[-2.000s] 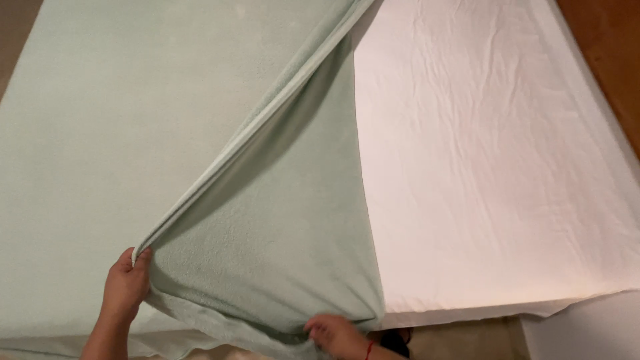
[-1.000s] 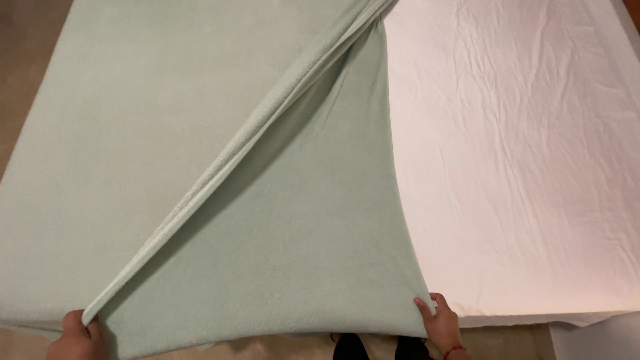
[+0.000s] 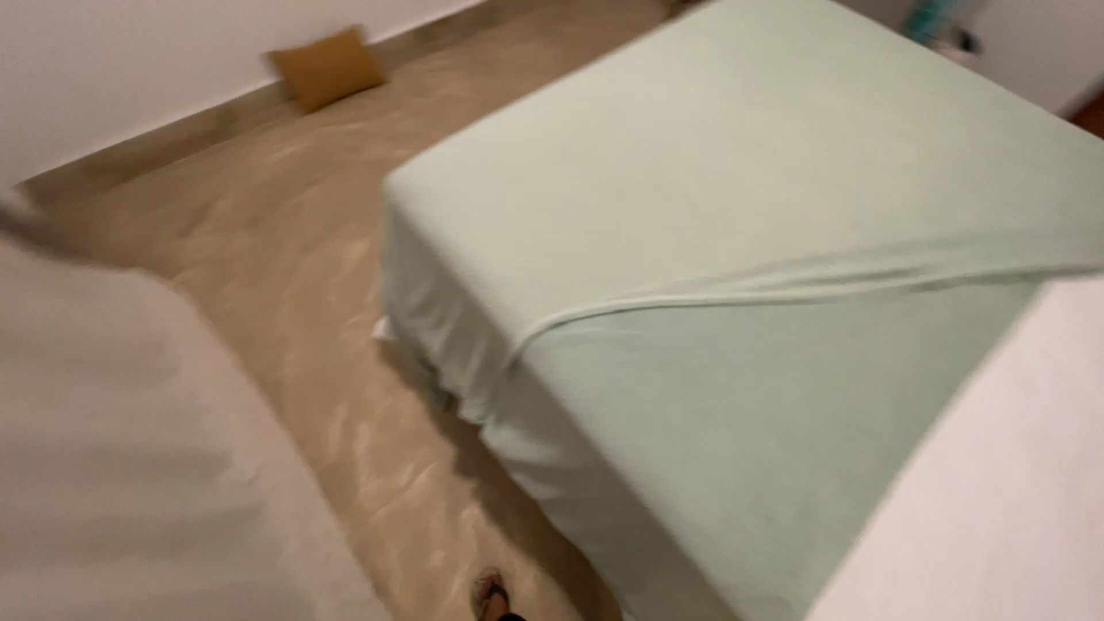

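Neither of my hands shows in the head view. A pale green blanket lies over a bed on the right and hangs down its near side. One ridge-like fold runs across the blanket from the near edge toward the right, with a darker green part below it. White bed sheet shows at the lower right beside the blanket. The picture is blurred, so fine details of the cloth are hard to tell.
Pale bedding or cloth fills the lower left. Between it and the bed runs a brown floor, with a foot in a sandal at the bottom. A mustard cushion lies by the white wall. A teal object stands beyond the bed.
Both hands held the blanket's edge one second ago and are now out of view. The blanket's near edge now hangs over the bed's side. The view has swung widely.
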